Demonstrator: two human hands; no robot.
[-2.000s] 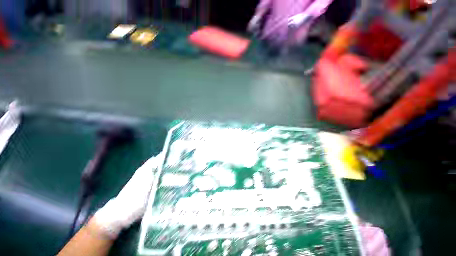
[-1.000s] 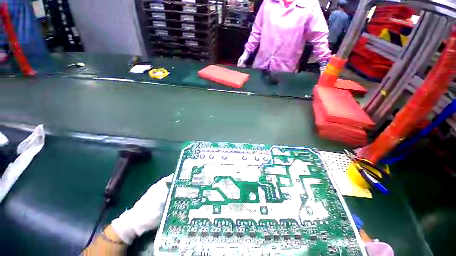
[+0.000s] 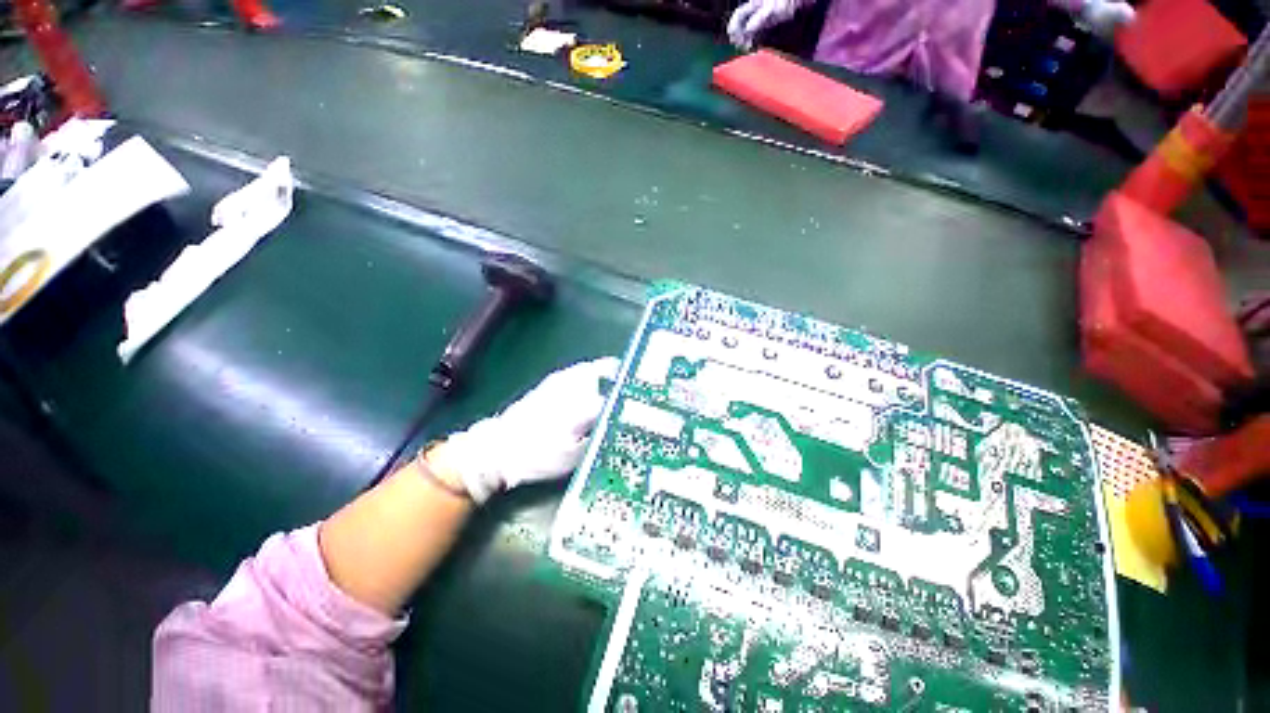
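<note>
A large green circuit board [image 3: 822,488] lies in front of me, its solder side with silvery patterns facing up. Its lower edge runs out of the picture. My left hand [image 3: 536,432], in a white glove, grips the board's left edge; the fingertips are hidden at or under it. My right hand is not visible.
A black barcode scanner [image 3: 481,314] with a cable lies left of my hand. Beyond it lie a crumpled white strip [image 3: 209,258] and white sheets [image 3: 91,209]. At right are stacked red foam pads [image 3: 1156,314] and cutters [image 3: 1191,529]. A coworker in pink [image 3: 905,42] stands opposite.
The view has swung left and down, so bench things sit further right and more of my left sleeve shows. My left hand still holds the board. My right hand has left the picture.
</note>
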